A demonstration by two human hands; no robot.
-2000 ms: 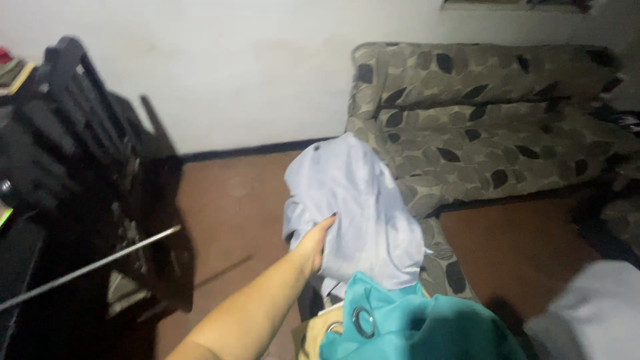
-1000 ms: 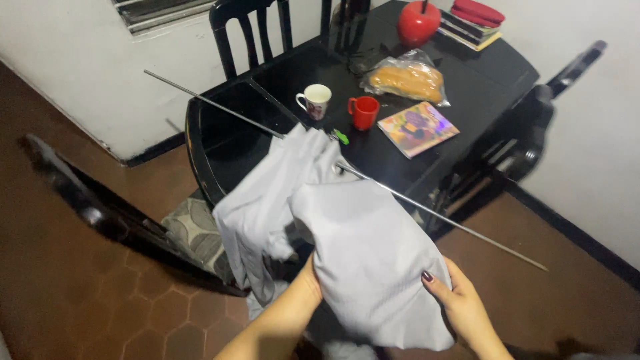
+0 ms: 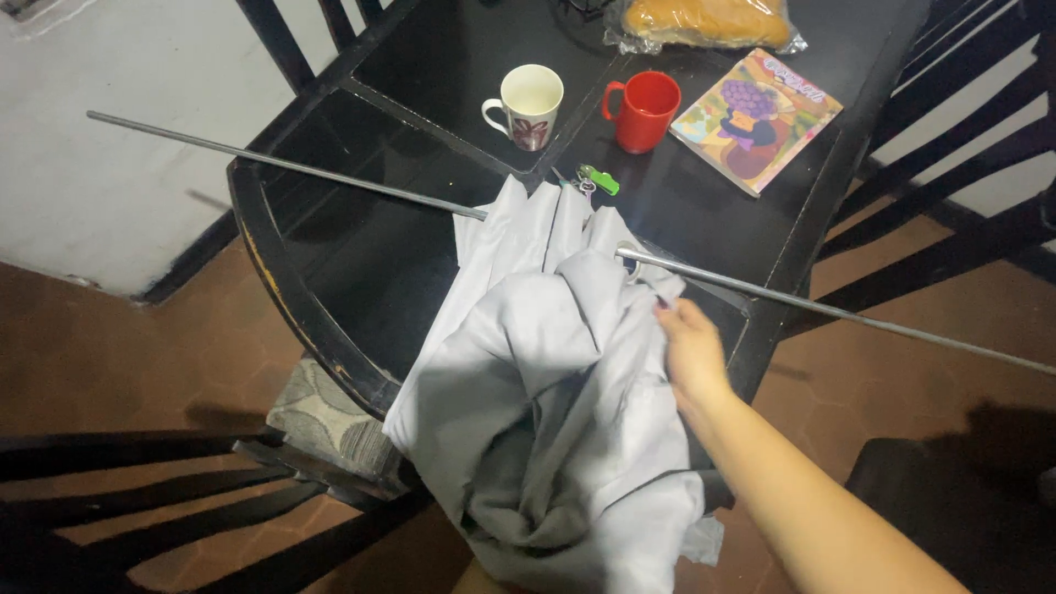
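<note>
A light grey grommet curtain (image 3: 528,355) is bunched on a thin metal curtain rod (image 3: 792,299), which lies across the dark table with both ends past its edges. My right hand (image 3: 693,346) pinches the curtain's top edge at its right side, just below the rod and beside a metal grommet (image 3: 629,257). Of my left arm only a small part (image 3: 483,577) shows at the bottom; the left hand is hidden under the hanging folds of cloth, so its grip cannot be seen.
On the black wooden table (image 3: 330,280) stand a white mug (image 3: 530,103) and a red mug (image 3: 648,111). Keys with a green tag (image 3: 600,179), an illustrated book (image 3: 755,120) and bagged bread (image 3: 705,23) lie near them. Black chairs (image 3: 949,157) surround the table.
The view has swung from the sofa to the table and come closer. My right hand has moved up to the curtain's top edge by the rod; my left hand has gone out of sight beneath the cloth.
</note>
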